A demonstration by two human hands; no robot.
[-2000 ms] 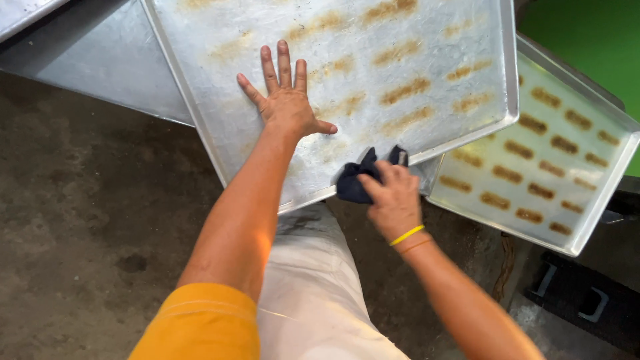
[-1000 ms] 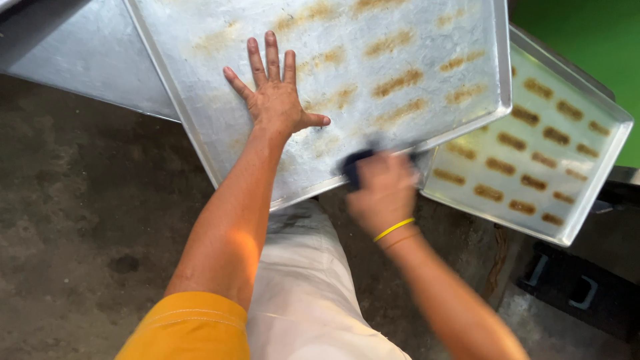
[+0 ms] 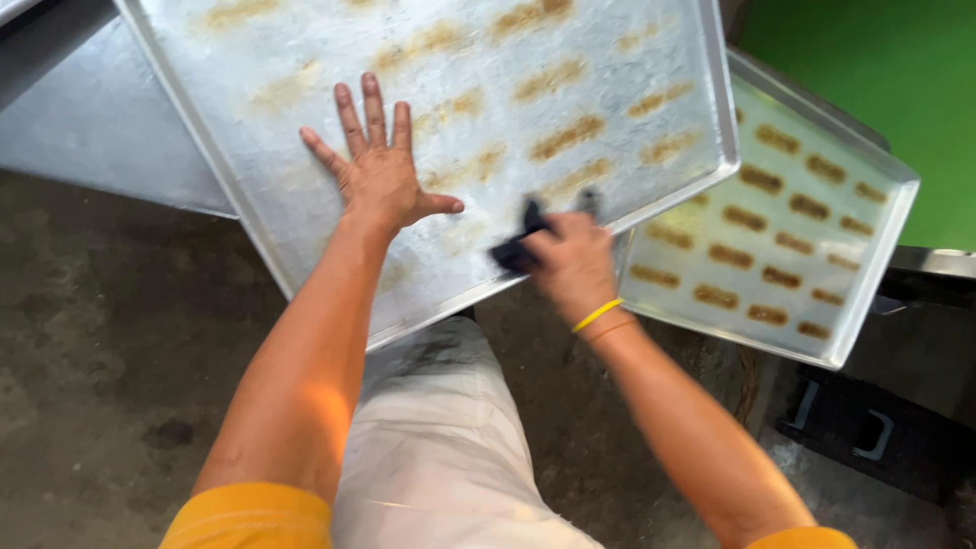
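Observation:
A large rimmed metal baking tray (image 3: 473, 152) lies tilted across the upper middle, with several rows of brown oblong stains. My left hand (image 3: 381, 179) is spread flat on its surface, fingers apart, holding nothing. Near the tray's lower rim, my right hand (image 3: 572, 263) grips a dark cloth (image 3: 522, 248), bunched against the tray; both are slightly blurred. A yellow band circles my right wrist. The tray's top edge is out of view.
A second stained baking tray (image 3: 827, 305) sits lower at the right, partly under the first. A bare metal sheet or tray (image 3: 99, 130) extends at the left. A green surface (image 3: 915, 91) is at the upper right, and a dark slotted object (image 3: 877, 435) rests on the concrete floor (image 3: 114, 343).
My right hand has moved with the cloth along the lower part of the tray. My left hand stays spread on the tray.

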